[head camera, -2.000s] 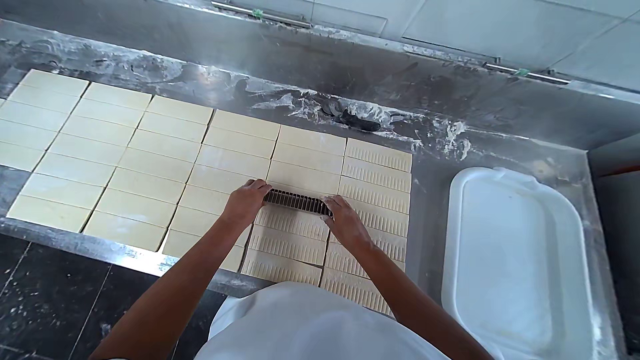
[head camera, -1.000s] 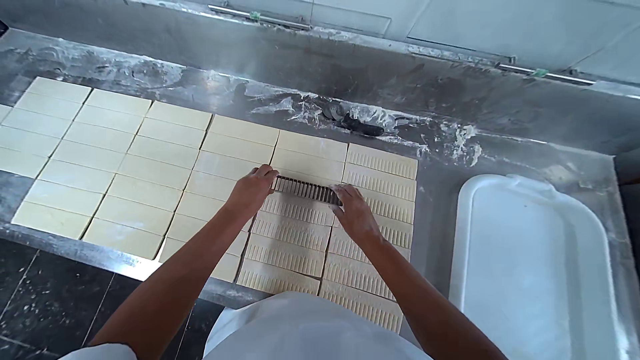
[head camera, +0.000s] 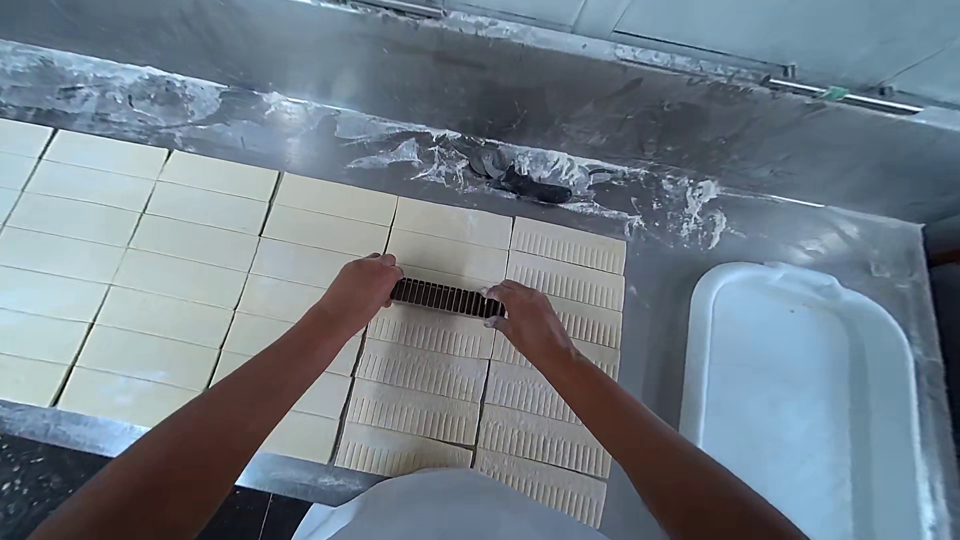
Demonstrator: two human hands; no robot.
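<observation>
My left hand [head camera: 365, 283] and my right hand [head camera: 526, 315] grip the two ends of a slotted multi-blade dough cutter [head camera: 448, 297]. It lies across the second column of dough rectangles from the right. Below it in that column, the dough pieces [head camera: 422, 370] bear rows of short parallel slits; the pieces above it [head camera: 450, 256] are smooth. Every visible piece in the rightmost column [head camera: 566, 281] is slit, some of it behind my right hand and arm. Smooth dough rectangles [head camera: 169, 292] fill the columns to the left.
A white plastic tub [head camera: 780, 405] stands on the steel worktop [head camera: 652, 322] at the right. A wheel cutter with a black handle [head camera: 534, 186] lies among flour smears near the back wall of the worktop. Dark floor [head camera: 52, 472] shows at the lower left.
Both hands have moved the cutter up the second column from the right, toward the back. More slit dough shows below it than two seconds ago.
</observation>
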